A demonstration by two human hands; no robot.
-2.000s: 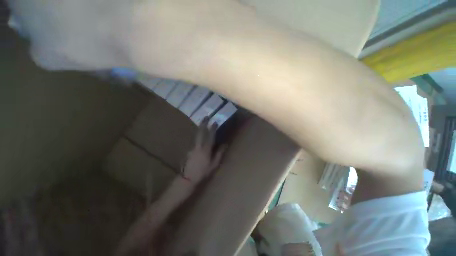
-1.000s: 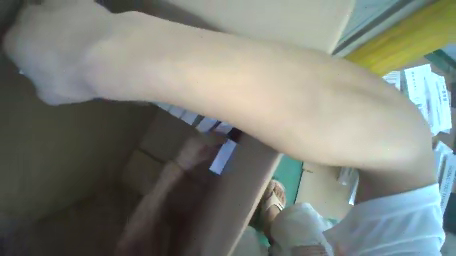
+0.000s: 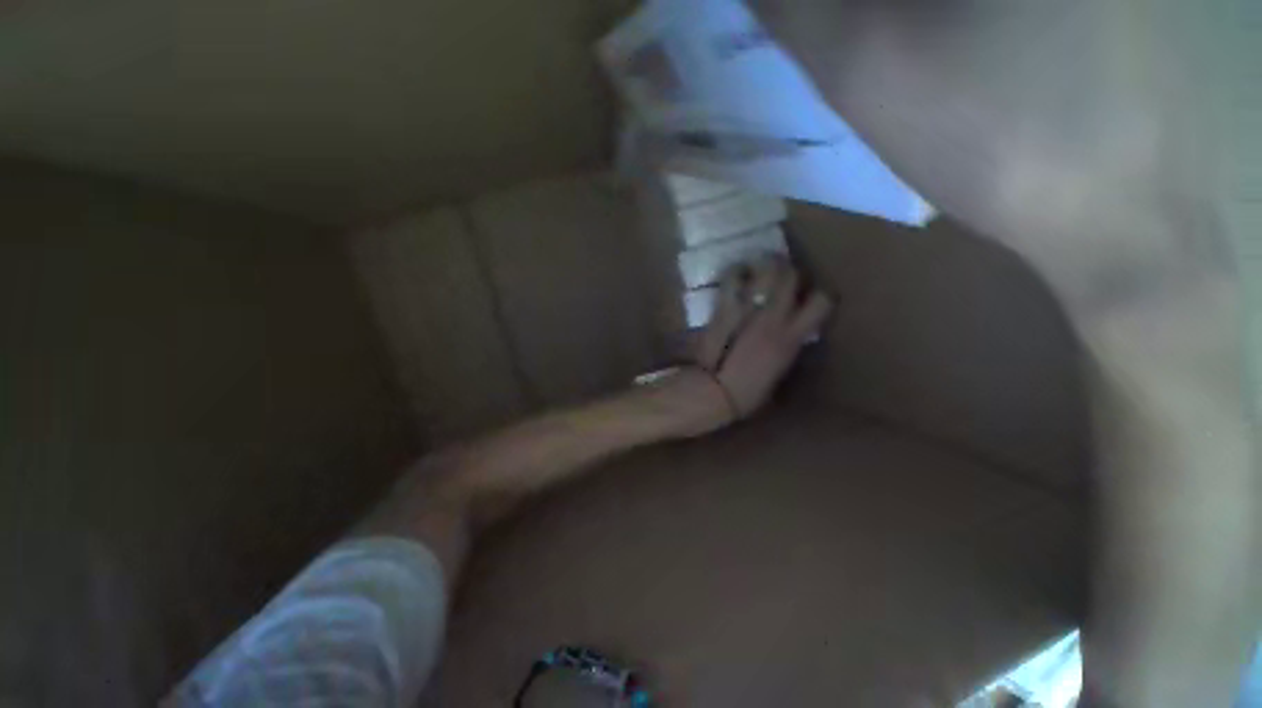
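Observation:
The large brown carton (image 3: 720,553) fills the view, with its dark inside showing. A row of white retail box ends (image 3: 727,228) stands against a carton wall at the upper middle. My left hand (image 3: 758,332) reaches in from the lower left, with a thin band at the wrist. Its fingers are apart on the lower end of the row. My right hand (image 3: 955,111) is large and blurred at the upper right. It holds white printed retail boxes (image 3: 789,125) above the row; its fingertips are hidden.
Carton walls surround both arms. A seam runs down the brown panel (image 3: 554,277) left of the row. A dark cord with turquoise beads (image 3: 588,667) shows at the bottom edge. A bright white patch (image 3: 1045,678) shows beyond the carton edge at the lower right.
The view has moved deeper over the carton. My right hand now shows at the upper right with printed boxes. My left hand is back on the row end, and the loose box beside it no longer shows.

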